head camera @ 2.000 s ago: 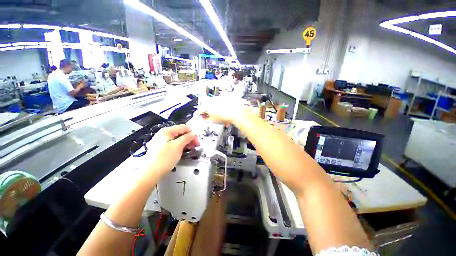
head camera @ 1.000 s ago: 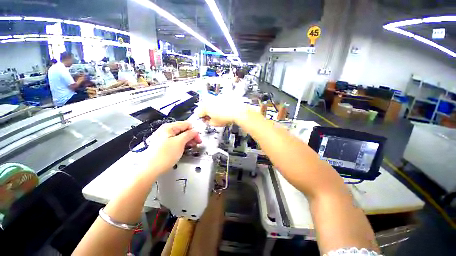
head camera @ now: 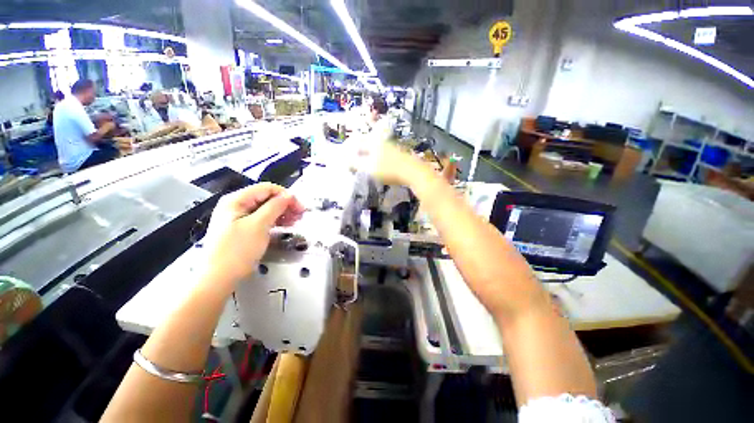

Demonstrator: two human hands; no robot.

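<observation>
The white sewing head (head camera: 283, 307) with a black "7"-like mark stands in front of me. My left hand (head camera: 248, 221) is over its top left, thumb and fingertips pinched together; any thread between them is too thin to see. My right hand (head camera: 387, 163) reaches farther back above the machine, partly washed out by glare, so its fingers and anything in them are unclear. A yellow strip (head camera: 287, 388) runs out below the head toward me. A brown fabric panel (head camera: 331, 363) hangs beside it.
A control screen (head camera: 552, 235) stands at the right on a white table (head camera: 620, 299). Grey rails (head camera: 446, 310) lie right of the head. A white side table (head camera: 161, 289) is at the left. A person (head camera: 76, 128) sits far left.
My right hand has moved farther back and up from the head. My left hand has lifted slightly off the top of the head. The view has shifted a little to the right.
</observation>
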